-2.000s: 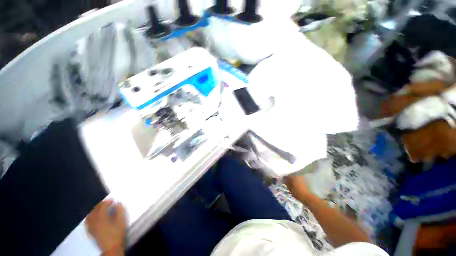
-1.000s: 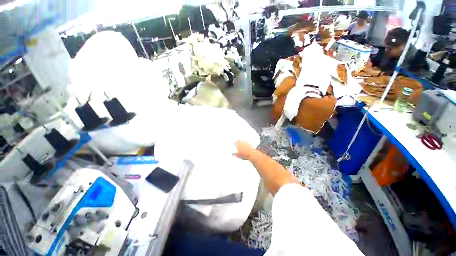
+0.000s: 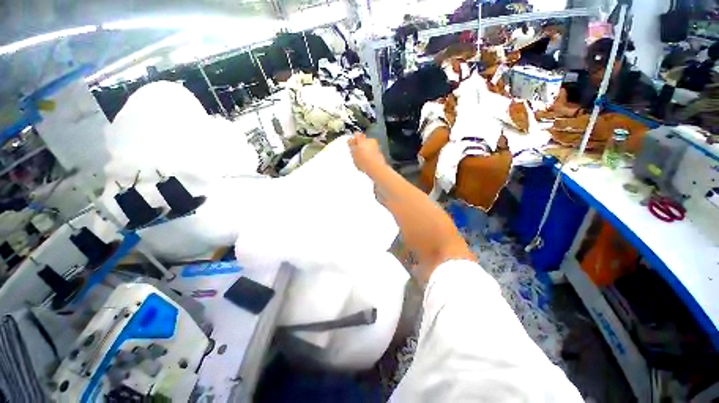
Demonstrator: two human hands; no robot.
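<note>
My right hand (image 3: pixel 364 153) is raised at the upper middle, its fingers closed on the edge of a white panel (image 3: pixel 327 193). The panel is lifted and slopes down to the left onto the pile of white panels (image 3: pixel 339 287) right of the sewing table. A grey strip (image 3: pixel 335 321) lies on the lower part of the pile. My left hand is out of the picture. The overlock machine (image 3: pixel 130 342), white with a blue panel, is at the lower left, cut off by the edge.
A smartphone (image 3: pixel 249 294) lies on the table's right part. Black thread cones (image 3: pixel 138 206) stand behind the machine. At right are brown and white garments (image 3: pixel 477 169), a blue bin (image 3: pixel 544 216), a blue-edged table with red scissors (image 3: pixel 666 208), a slanted pole and a person. White scraps cover the floor.
My right hand has moved from the pile up and away, raising the white panel's edge with it. My left hand, seen two seconds ago at the table, is out of the picture.
</note>
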